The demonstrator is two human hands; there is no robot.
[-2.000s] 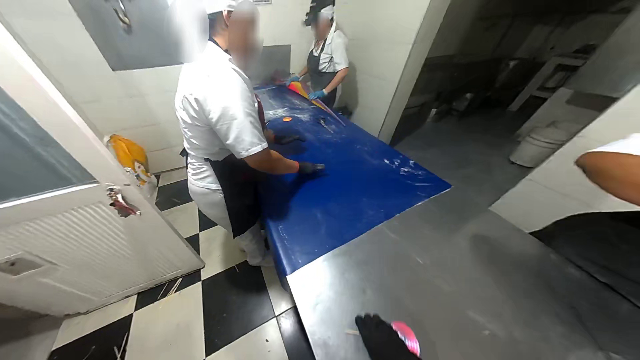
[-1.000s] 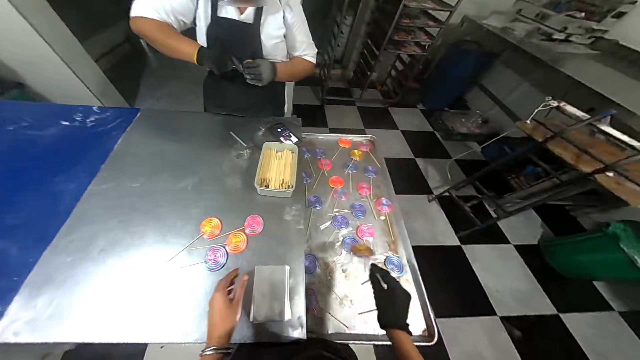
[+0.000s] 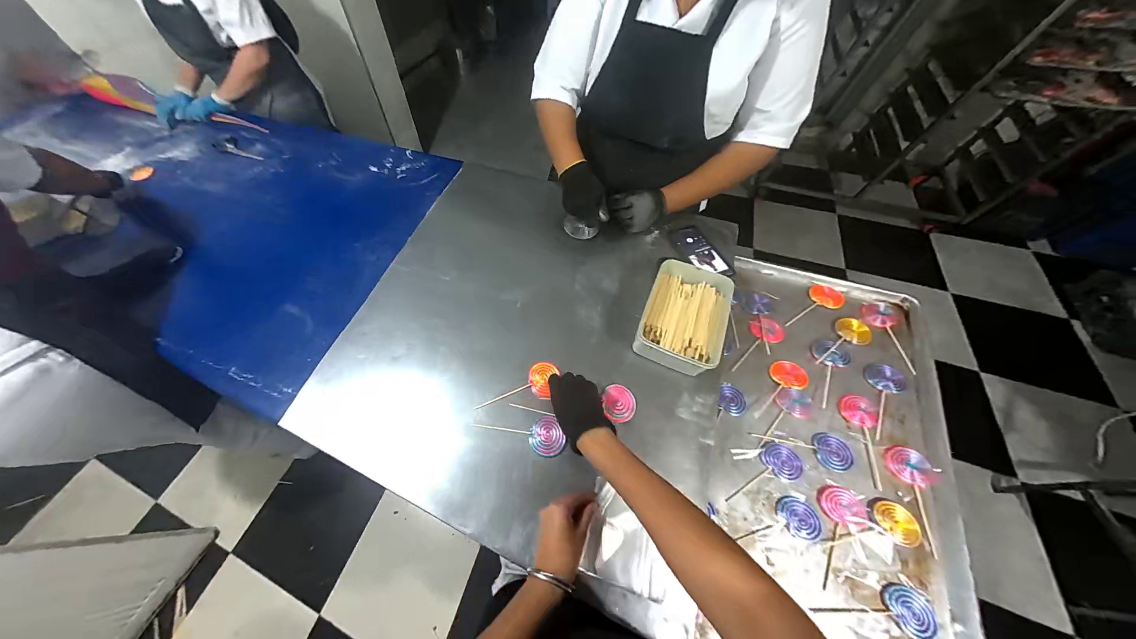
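My right hand (image 3: 579,406), in a black glove, reaches across to the spiral lollipops on the steel table and covers one of them; whether its fingers grip it is hidden. An orange lollipop (image 3: 543,379) touches its left side, a pink lollipop (image 3: 619,403) lies just right of it, and a purple-and-pink lollipop (image 3: 548,437) is below left. My bare left hand (image 3: 565,529), with a bangle at the wrist, rests at the near table edge beside a stack of clear wrappers (image 3: 614,535); its fingertips are at the stack's corner, grip unclear.
A metal tray (image 3: 954,541) of wrapped lollipops lies at right. A tub of wooden sticks (image 3: 682,317) and a phone (image 3: 700,250) stand beyond. Opposite, a co-worker's gloved hands (image 3: 611,206) hold a small clear container (image 3: 580,227). Other co-workers handle candy over the blue surface (image 3: 293,248).
My right hand has moved from over the tray to the lollipops on the left of the table. The view has swung left since one second ago.
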